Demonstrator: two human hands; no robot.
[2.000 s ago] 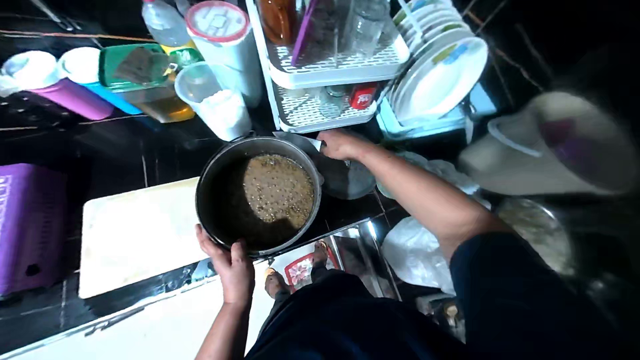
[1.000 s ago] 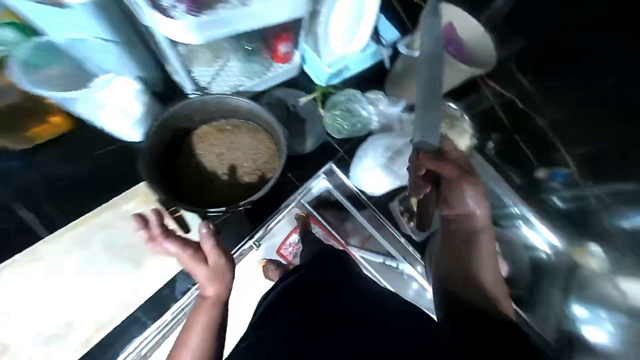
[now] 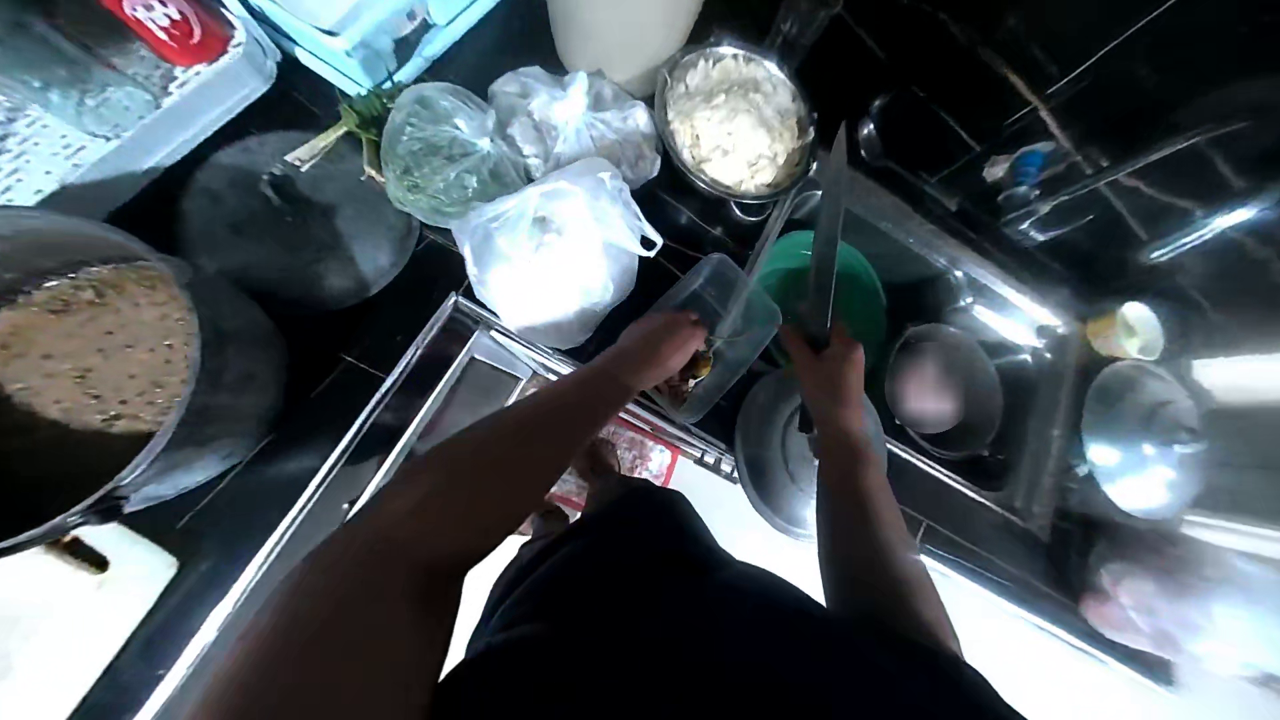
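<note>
My right hand (image 3: 828,375) grips a large knife (image 3: 828,230) by its handle, blade pointing away from me. My left hand (image 3: 660,350) is at a clear plastic container (image 3: 735,335), its fingers over the near left part, where some dark and yellowish scraps lie. Whether those fingers are closed on the container or on the scraps is hard to tell. A green basin (image 3: 865,290) lies behind the knife, and a round metal lid or bowl (image 3: 775,460) is beneath my right wrist.
A large pot (image 3: 235,370) of brown liquid with bits stands at left, near a dark round lid (image 3: 310,230) and a white board (image 3: 110,620). Tied plastic bags (image 3: 550,260) and a bowl of pale shreds (image 3: 735,120) lie beyond my hands. The sink's metal edge (image 3: 1050,420) is at right.
The view has swung right, toward the sink. My left hand, open near the pot a second ago, is now at the clear container. The knife is still in my right hand.
</note>
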